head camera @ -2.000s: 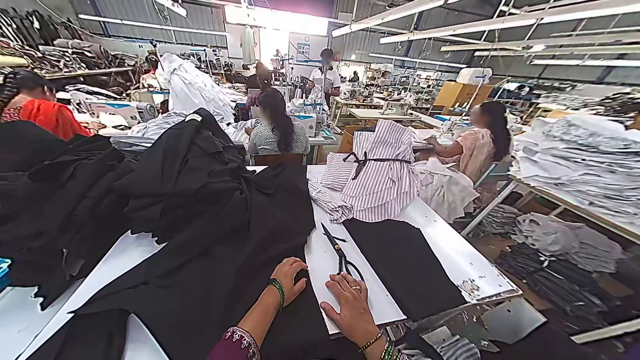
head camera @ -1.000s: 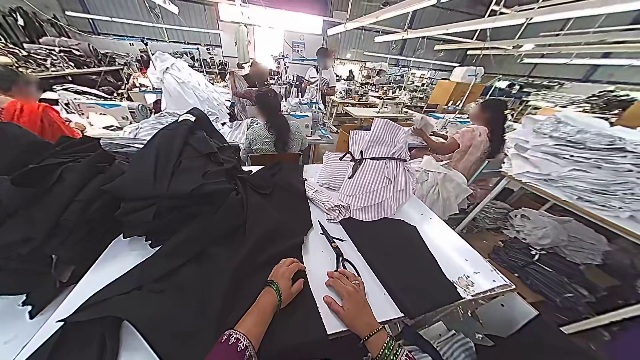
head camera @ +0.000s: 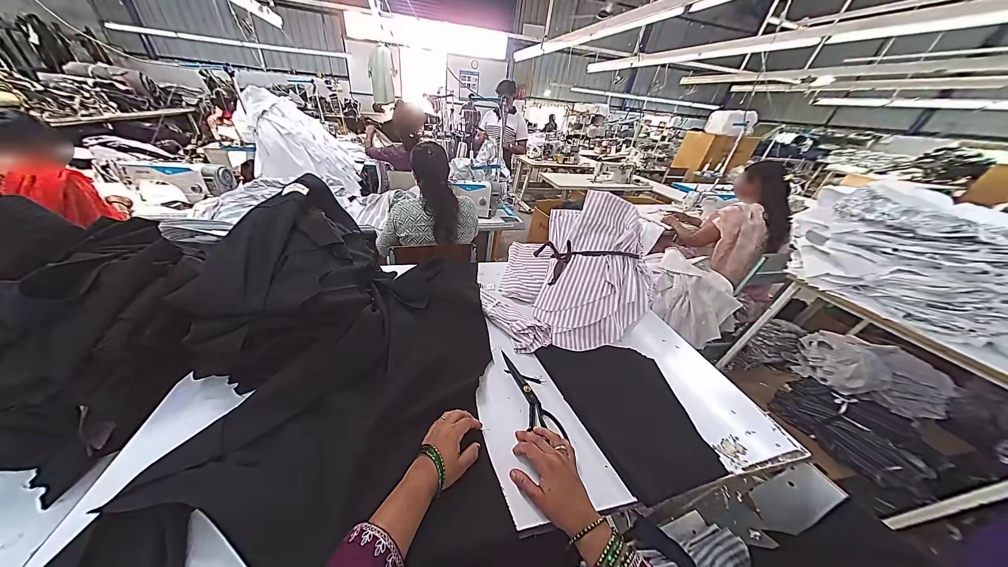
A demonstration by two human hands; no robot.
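Note:
My left hand [head camera: 454, 447] lies on black fabric [head camera: 402, 386] near its right edge, fingers slightly bent; whether it pinches the cloth cannot be told. My right hand [head camera: 547, 474] rests on the white tabletop [head camera: 512, 492], its fingers over the handle end of black fabric scissors [head camera: 526, 391]. The blades point away from me; part of the handles is hidden by the fingers. Right of the scissors lies a flat black cloth piece [head camera: 638, 417]. Behind it stands a bundle of pink-and-white striped fabric [head camera: 594, 276], tied with a dark strip.
Heaped black fabric [head camera: 283, 291] covers the table's left side. A tall stack of white cloth pieces [head camera: 906, 252] stands on a table at right, with cloth bundles [head camera: 874, 370] below. Seated people [head camera: 429, 205] are at sewing machines [head camera: 476, 197] beyond the table.
The seated person at right has lowered a raised hand toward the machine. My hands have hardly moved.

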